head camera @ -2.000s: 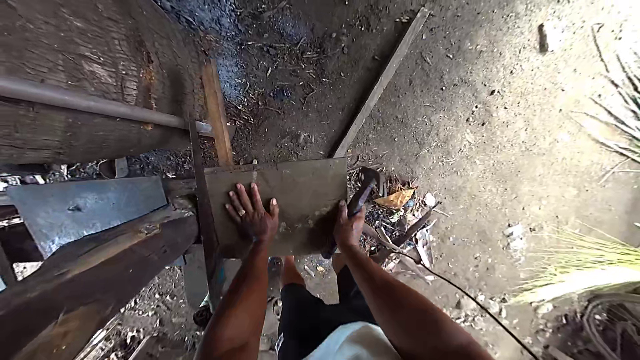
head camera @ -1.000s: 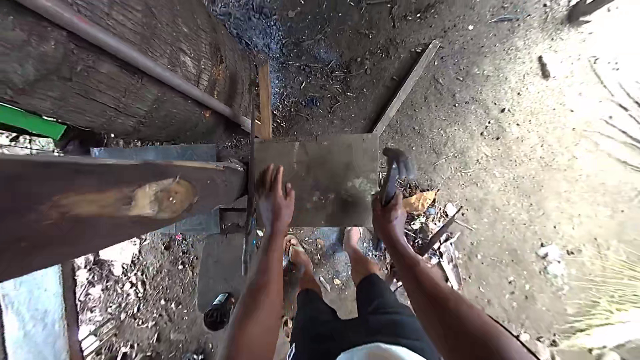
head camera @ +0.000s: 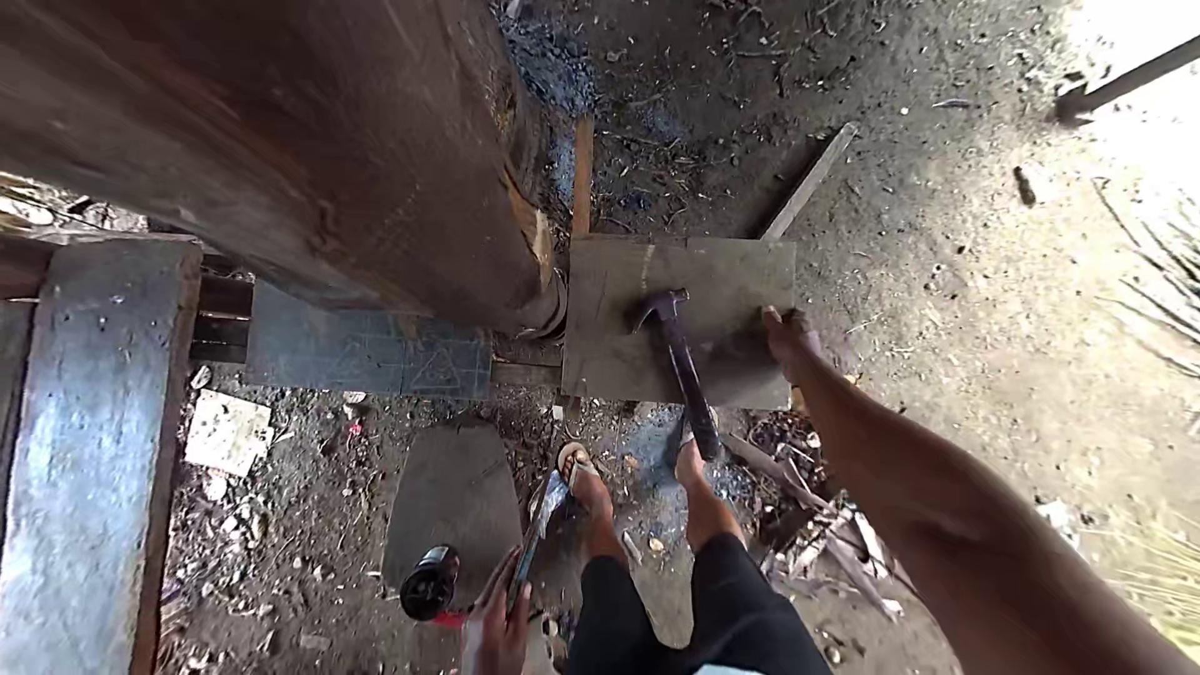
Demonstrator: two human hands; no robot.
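Note:
A claw hammer (head camera: 686,370) lies on a flat grey-brown board (head camera: 609,328), its head on the board and its handle extending over the near edge. My right hand (head camera: 792,342) is at the board's right edge, thumb on top and the other fingers partly hidden. Down at the lower left, away from the board, my left hand (head camera: 499,614) is closed around a long, narrow, flat metal tool (head camera: 544,516), seen nearly edge-on; its exact kind cannot be told. A dark bottle-like container (head camera: 429,586) stands just left of that hand.
A thick wooden beam (head camera: 375,178) looms at upper left. Beyond the board lie two wooden strips (head camera: 582,178) (head camera: 811,183). A bluish marked panel (head camera: 366,352) and a wide plank (head camera: 94,422) are at left. My feet stand below the board, beside wood scraps (head camera: 853,553).
The hammer, earlier in my right hand, now lies on the board. My left hand has left the board for the lower left and holds the metal tool. The view has shifted left.

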